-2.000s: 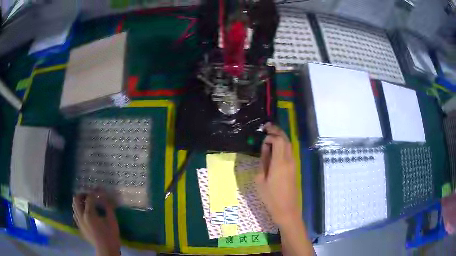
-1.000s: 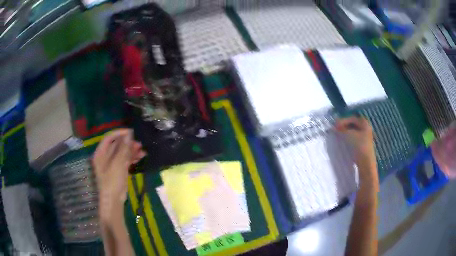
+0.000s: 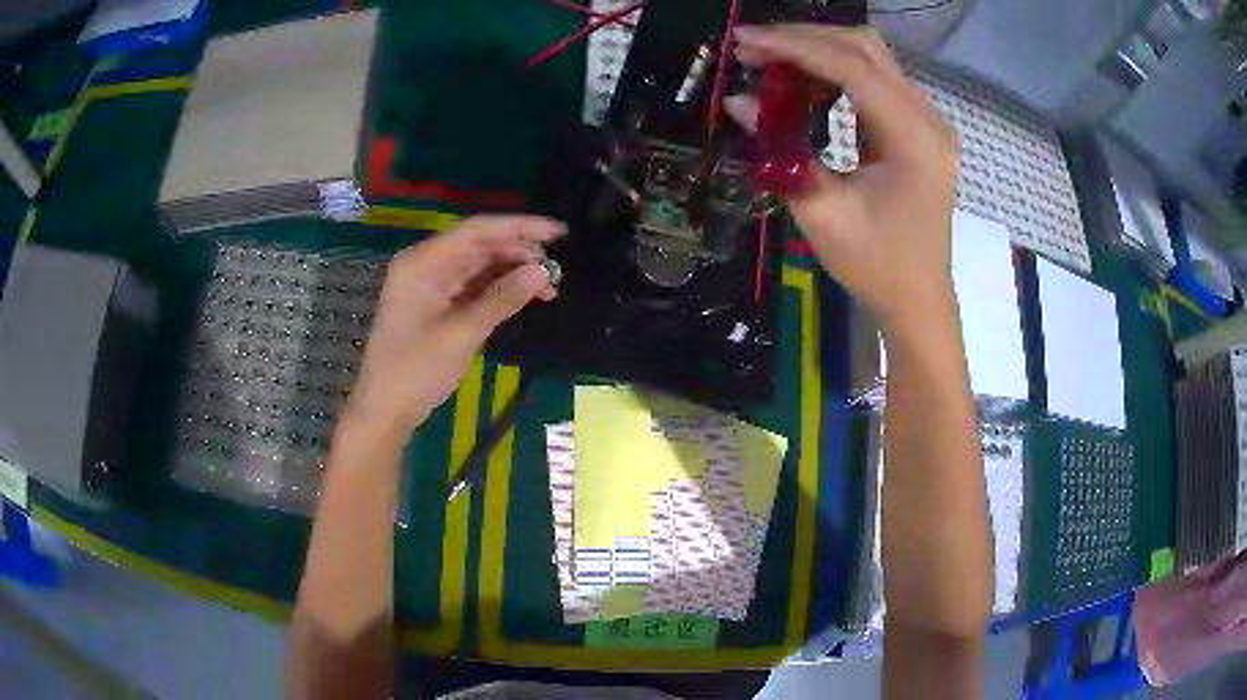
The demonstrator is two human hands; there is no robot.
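Observation:
My right hand [image 3: 855, 164] is closed around the red toggle clamp handle [image 3: 781, 130] at the top of the black test fixture [image 3: 643, 321]. My left hand [image 3: 458, 308] pinches a small silvery component [image 3: 550, 271] between thumb and fingers, just left of the fixture's metal mechanism [image 3: 670, 205]. The round silvery nest [image 3: 666, 263] shows low at the fixture front; I cannot tell whether a part sits in it. The left component tray [image 3: 280, 369] holds rows of dark dots and lies left of my left forearm.
Yellow and pink-white label sheets [image 3: 615, 465] lie before the fixture, with a thin dark stick [image 3: 486, 445] to their left. Stacked trays stand at left [image 3: 274, 116] and right [image 3: 1080, 328]. My right forearm partly hides the right tray [image 3: 1005, 520]. Another person's hand [image 3: 1197, 622] shows at the right edge.
My right hand has moved from the right-hand trays up onto the red handle. My left hand is beside the fixture mechanism with a small component in its fingers. The view has swung back left.

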